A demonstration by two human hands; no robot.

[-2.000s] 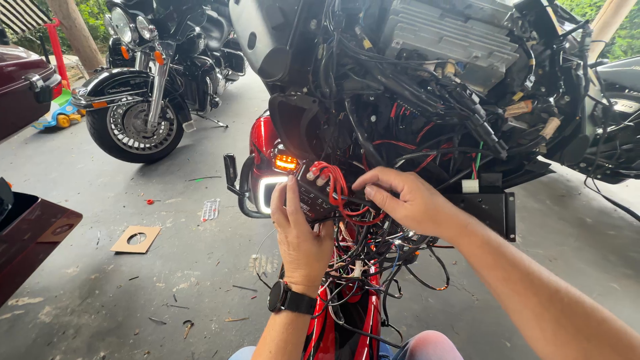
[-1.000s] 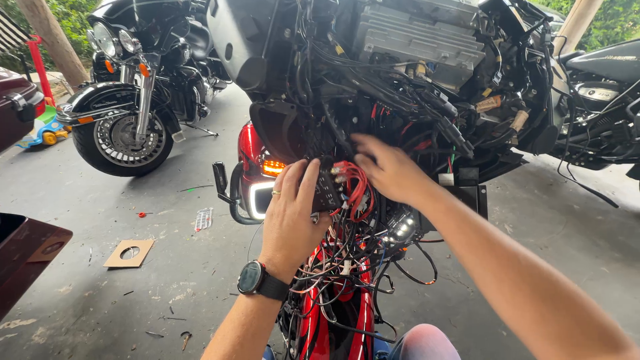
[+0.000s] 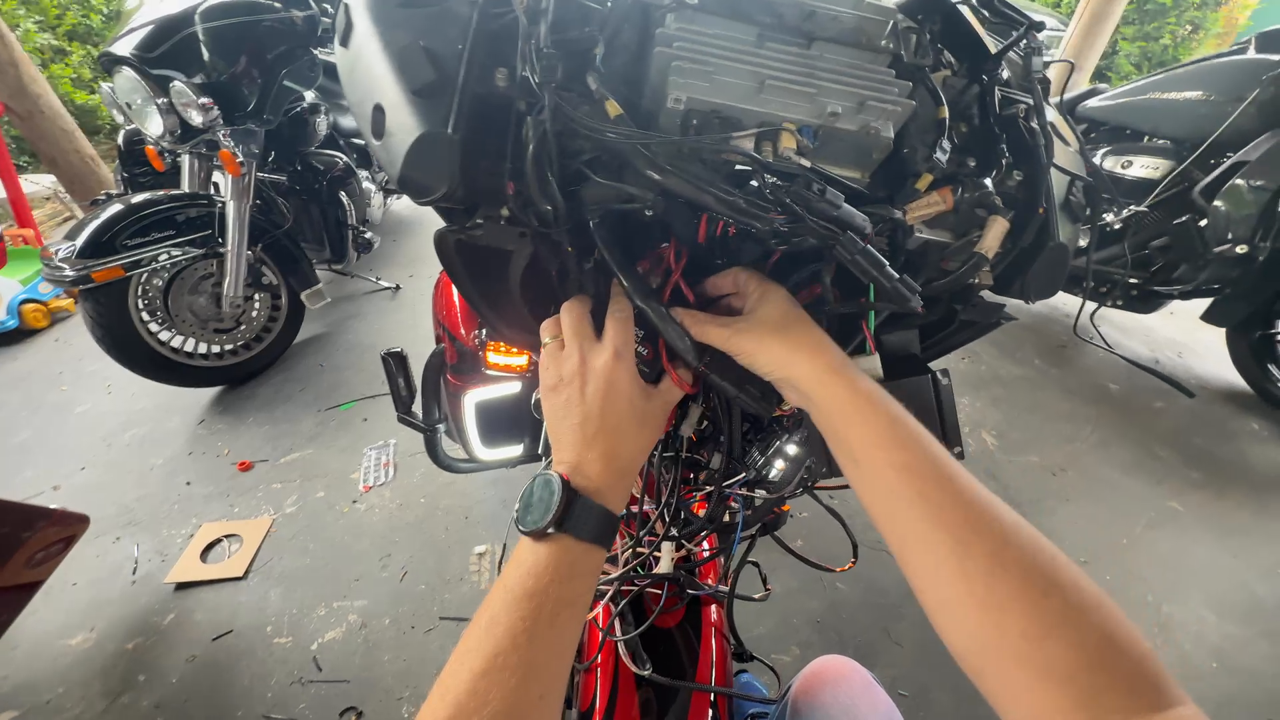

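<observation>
My left hand, with a watch on the wrist, grips a black module that bears writing, low in the opened front of a motorcycle. Beside it, the fingertips of my right hand are at the wiring; what they pinch, if anything, is hard to make out. Between the hands runs a thick black cable sleeve, with red wires behind and around it. Above sits a finned metal unit among black harnesses. Loose wires hang below over the red fender.
A lit lamp and a black engine guard are left of my hands. Black motorcycles stand at left and right. A cardboard square with a hole and scraps lie on the grey floor. My knee is below.
The black module and the bundle of red wires, plainly visible between my hands before, now sit deeper, partly behind the black sleeve. My right hand has closed in beside my left.
</observation>
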